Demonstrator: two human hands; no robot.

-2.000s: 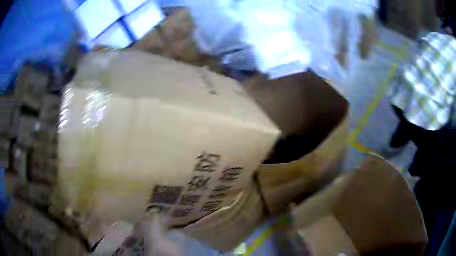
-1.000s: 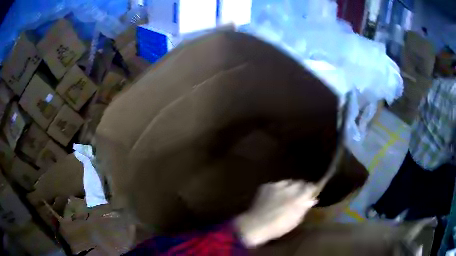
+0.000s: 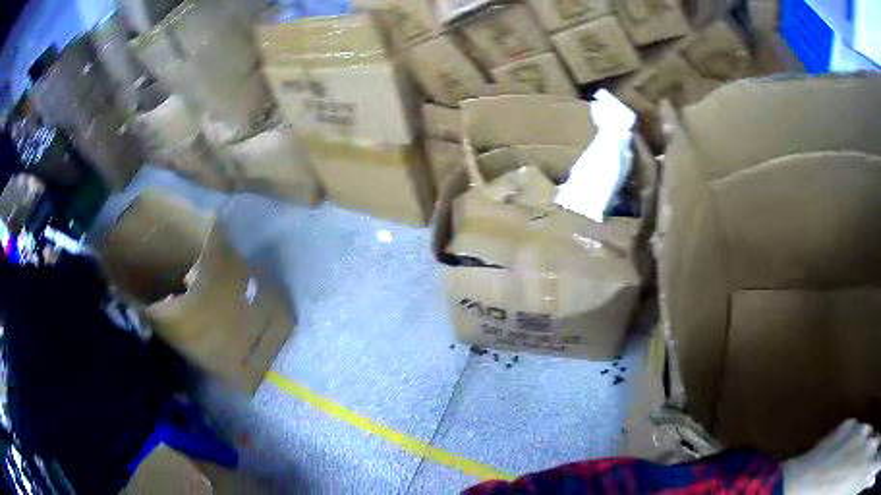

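A large open brown carton (image 3: pixel 782 222) fills the right side, its hollow inside turned towards me and its right part cut off by the picture's edge. My left hand (image 3: pixel 838 468), bare below a red and dark blue checked sleeve, is at the bottom right, small and blurred. It lies against the lower part of this carton and appears to grip it; the fingertips are hard to make out. My right hand is out of the picture.
An open carton (image 3: pixel 541 305) with flaps and a white sheet stands on the grey floor (image 3: pixel 357 300). Tall cartons (image 3: pixel 338 116) and stacked boxes (image 3: pixel 594 48) stand behind. Another open carton (image 3: pixel 237 324) and a dark-clothed person (image 3: pixel 77 377) are at left. A yellow line crosses the floor.
The view has swung left. The large carton and my left hand have shifted from the middle to the right side. The carton with the white sheet now shows near the middle.
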